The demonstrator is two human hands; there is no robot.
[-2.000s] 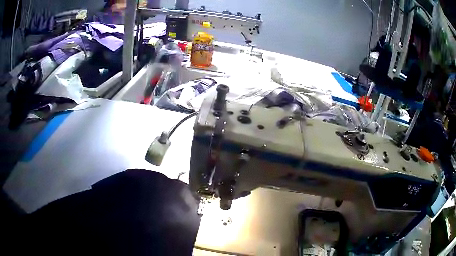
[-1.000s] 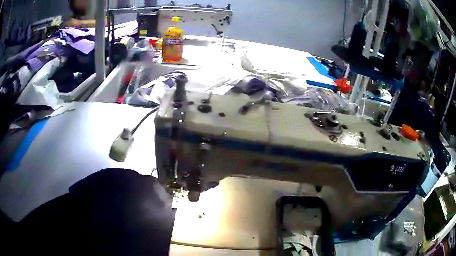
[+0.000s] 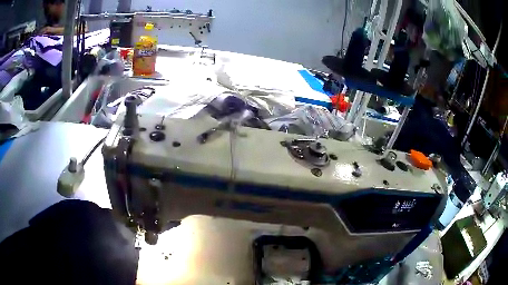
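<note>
A dark garment piece (image 3: 69,245) lies at the lower left, its right edge by the needle area of the sewing machine (image 3: 250,167). The presser foot and needle area (image 3: 143,234) is brightly lit under the left end of the head. The lit machine bed (image 3: 195,250) shows under the arm. The control panel (image 3: 390,210) glows at the right end. The machine lamp (image 3: 71,179) stands left of the head on a bent cable. Neither of my hands can be made out; the dark lower left hides any detail.
A dark-rimmed scrap tray (image 3: 285,259) is on the bed. Behind the machine are plastic-wrapped pieces (image 3: 312,122), an orange bottle (image 3: 145,54) and another sewing machine (image 3: 172,23). Dark thread cones (image 3: 356,49) stand at right. Part of a person (image 3: 54,12) shows at upper left.
The view has turned to the right, so the machine and dark garment piece now appear further left. More of the right side of the workshop shows.
</note>
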